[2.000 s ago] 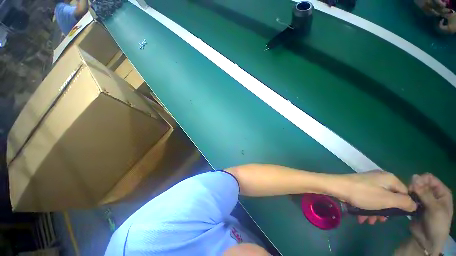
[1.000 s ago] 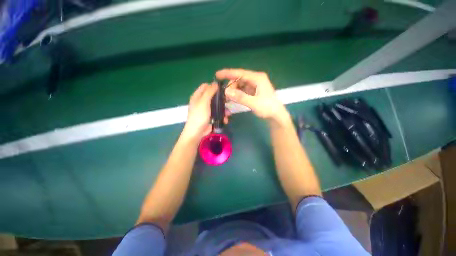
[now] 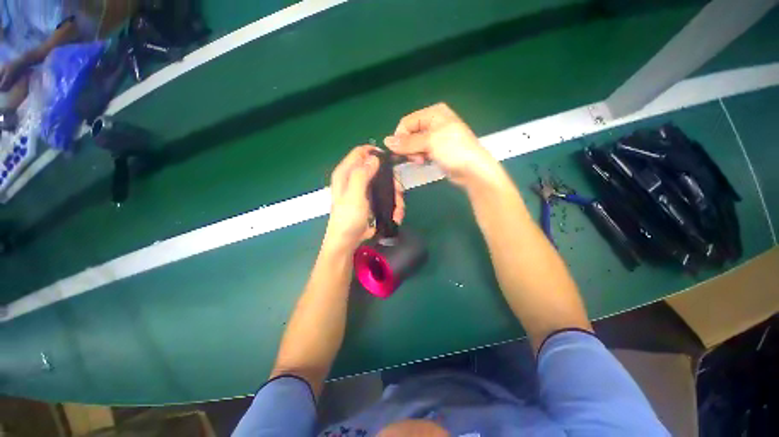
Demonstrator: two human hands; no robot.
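A small hair dryer with a dark barrel and a pink round end (image 3: 376,271) hangs over the green bench in front of me. My left hand (image 3: 352,195) is closed around its black handle (image 3: 383,198), which points away from me. My right hand (image 3: 434,143) is at the far tip of the handle, with thumb and finger pinched on something small and dark, perhaps a lead; it is too small to tell. Blue-handled cutters (image 3: 551,201) lie on the bench right of my hands, among small dark scraps.
A heap of black handles (image 3: 664,201) lies at the right by a grey post (image 3: 683,60). Another dryer (image 3: 122,152) stands on the green strip at the left. Cartons (image 3: 733,294) are below right. A person's arm and a blue bag (image 3: 70,90) are at the upper left.
The view has swung from the left side to the bench in front. Since one second ago the dryer's barrel has turned, showing its side, and the right fingers have shifted at the handle tip.
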